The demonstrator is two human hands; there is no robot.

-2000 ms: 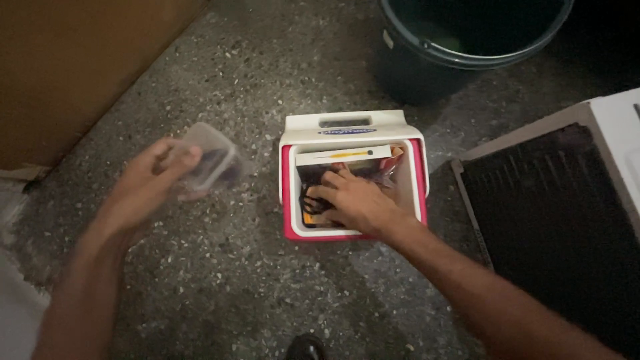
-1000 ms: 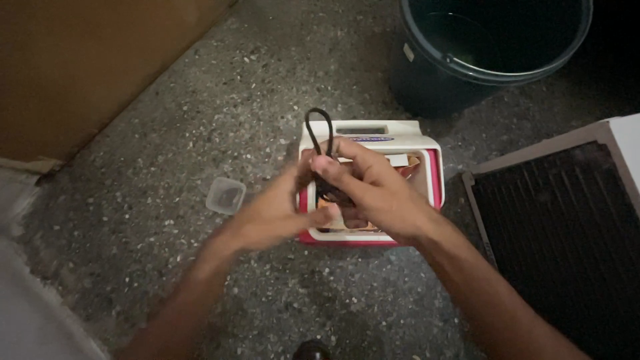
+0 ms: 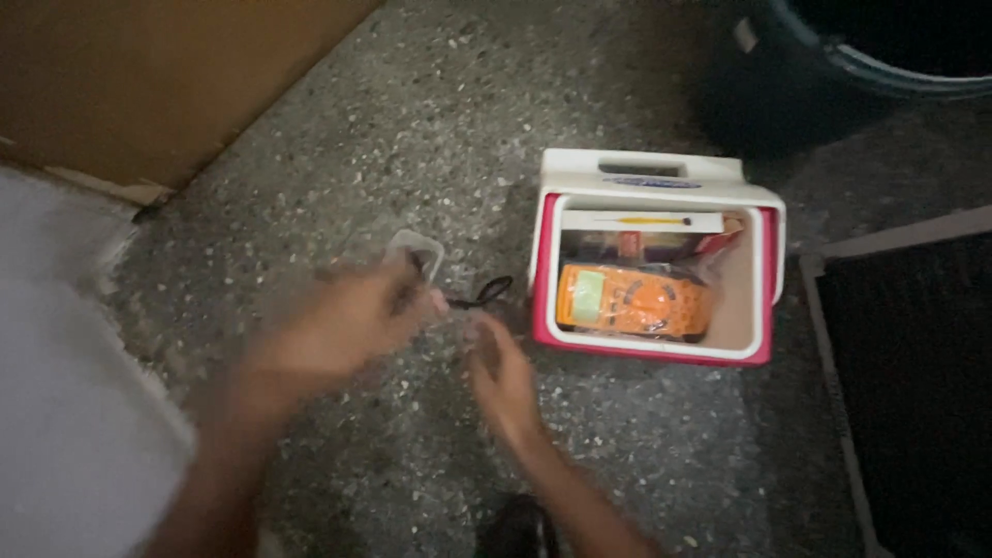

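My left hand [image 3: 349, 318], blurred by motion, is closed around a small dark thing with a black looped cord [image 3: 490, 293], over the near side of a clear plastic container [image 3: 431, 246] on the floor. My right hand [image 3: 502, 372] is just to the right, fingers apart, with nothing plainly in it. Right of both hands stands a red and white cooler box [image 3: 653, 355], open at the top. Inside it lie an orange multimeter [image 3: 647, 302] in clear plastic and, along the back, a white box [image 3: 635, 222] with a yellow tool pictured on it.
A dark green bucket [image 3: 783, 85] stands at the upper right. At the right edge is a black ribbed panel in a pale frame [image 3: 833, 372]. A brown surface [image 3: 155, 77] fills the upper left, a pale one [image 3: 70, 372] the left edge. A dark shoe [image 3: 518, 531] shows below.
Both hands have moved left, off the cooler box, with the corded thing. The multimeter inside has come into view. The clear container, in my left hand two seconds ago, was on the floor one second ago.
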